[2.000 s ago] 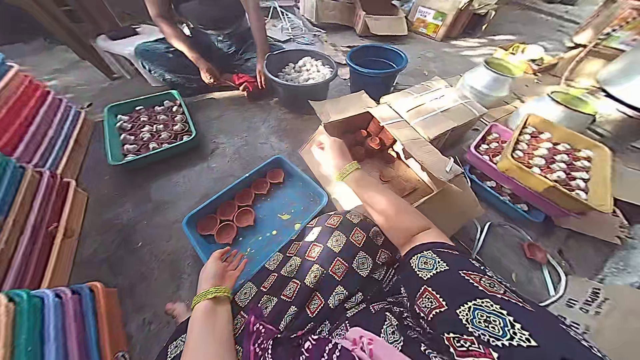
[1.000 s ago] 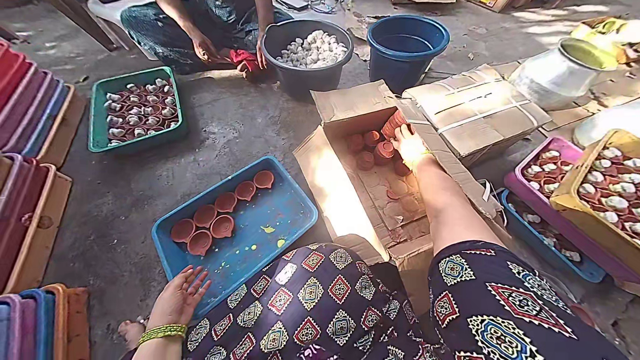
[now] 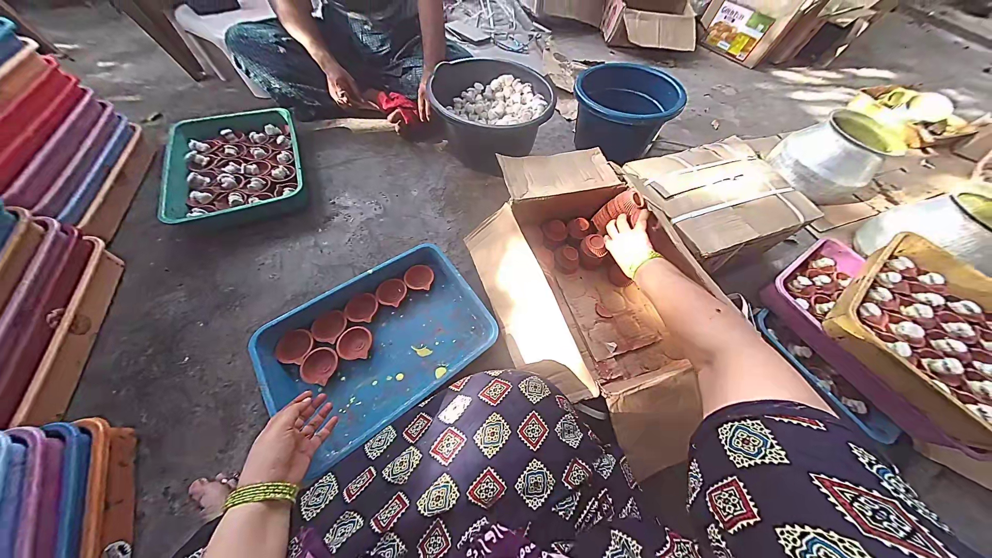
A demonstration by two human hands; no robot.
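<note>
My right hand (image 3: 629, 242) is inside an open cardboard box (image 3: 535, 302), its fingers around a stack of terracotta clay lamps (image 3: 618, 208). More stacked clay lamps (image 3: 567, 257) stand beside it in the box. My left hand (image 3: 293, 434) is palm up with fingers apart, holding nothing, over the near left edge of a blue plastic tray (image 3: 434, 364). Several small clay lamps (image 3: 354, 342) lie in two rows in that tray, toward its left and far side.
Opposite sits a person (image 3: 341, 85) holding red cloth, by a grey tub of white balls (image 3: 490, 143). A blue bucket (image 3: 620, 132), a closed carton (image 3: 721, 194), a green tray (image 3: 232, 209), filled trays (image 3: 845, 325) at right and stacked trays (image 3: 46, 325) at left stand around.
My right hand was at the box's left side two seconds ago and has been at the lamp stacks on its right side since one second ago. The lamps in the blue tray look unchanged.
</note>
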